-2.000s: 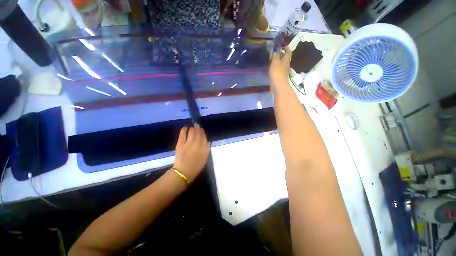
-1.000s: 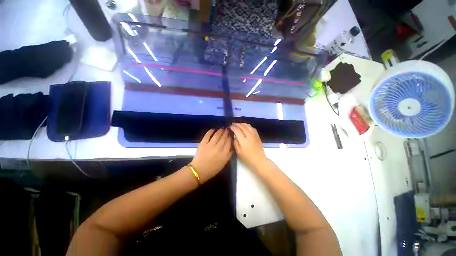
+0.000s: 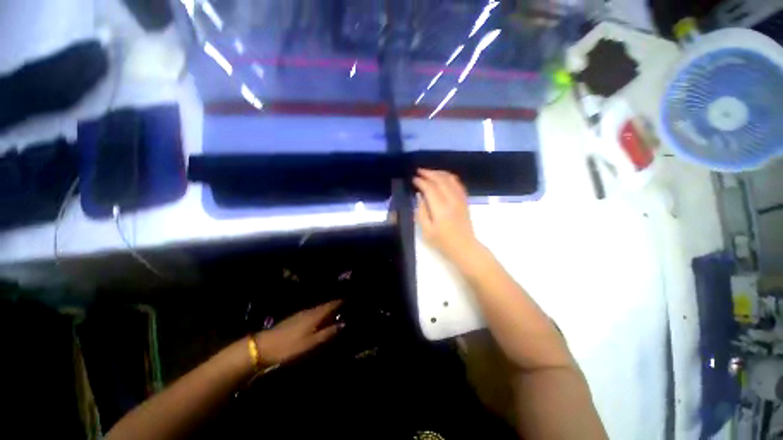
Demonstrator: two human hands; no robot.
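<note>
The clear bluish plastic template (image 3: 292, 131) lies on the white table, with its upper leaf raised at the back and white glare streaks on it. A long black fabric strip (image 3: 292, 179) lies along its near edge. A dark band crosses the middle. My right hand (image 3: 444, 204) rests with its fingertips at the strip's near edge, just right of the band, holding nothing visible. My left hand (image 3: 300, 333) is low over the dark lap, slightly blurred. Its fingers are hard to make out against the dark cloth, and whether it holds anything is unclear.
A dark slab (image 3: 118, 159) with a white cable lies on a navy pad (image 3: 165, 155) at left, beside dark fabric piles (image 3: 51, 79). At right are a dark cloth scrap (image 3: 608, 67), a red packet (image 3: 636, 143), a small dark tool (image 3: 596, 176) and a fan (image 3: 725, 112).
My left hand has left the strip's near edge and moved down to the lap. My right hand remains at the strip near the band. The view has shifted, and the template sits higher in it.
</note>
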